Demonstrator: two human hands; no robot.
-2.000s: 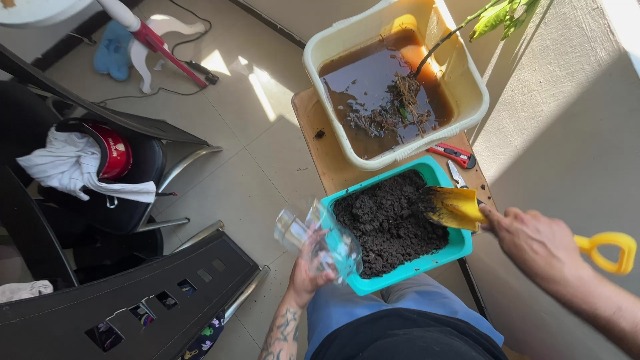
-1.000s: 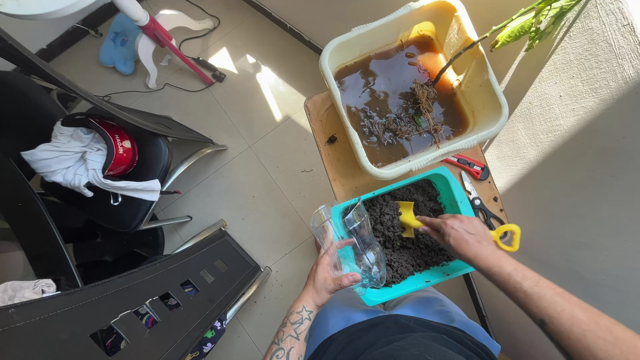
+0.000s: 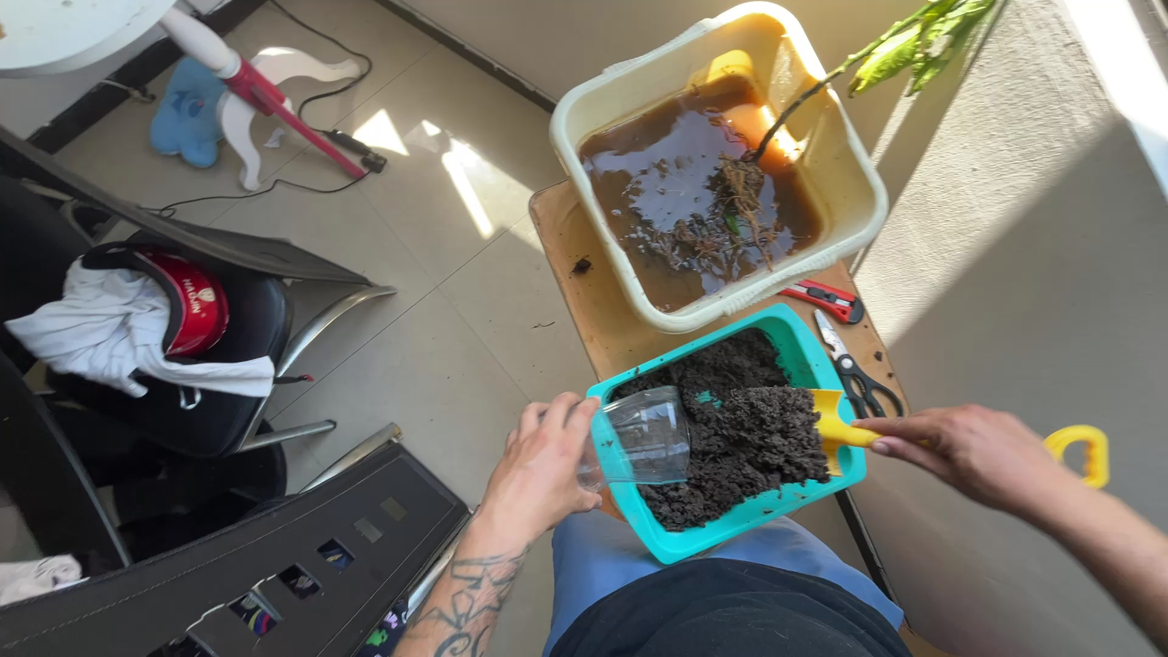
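My left hand (image 3: 545,465) grips a clear cut plastic bottle (image 3: 650,438), tilted over the left rim of a turquoise plastic tub (image 3: 680,546) of dark soil (image 3: 693,502). In my right hand (image 3: 967,456) is a yellow plastic trowel (image 3: 832,432) with a loop handle; its blade, heaped with soil, is over the right part of the tub. Behind the tub, a cream plastic basin (image 3: 871,205) holds muddy water, with the roots (image 3: 739,205) of a leafy plant in it. Black-handled scissors (image 3: 853,370) and a red utility knife (image 3: 826,299) lie right of the tub.
Tub and basin stand on a small wooden table (image 3: 584,292). A wall (image 3: 1013,301) rises close on the right. At left are a black chair (image 3: 246,319) with a white cloth (image 3: 109,319) and red cap (image 3: 190,306), another black chair back (image 3: 274,557), and a cable on the tiled floor.
The trowel blade, down in the soil one second ago, is now heaped with soil and farther right in the tub. The bottle, more upright before, now tips over the soil.
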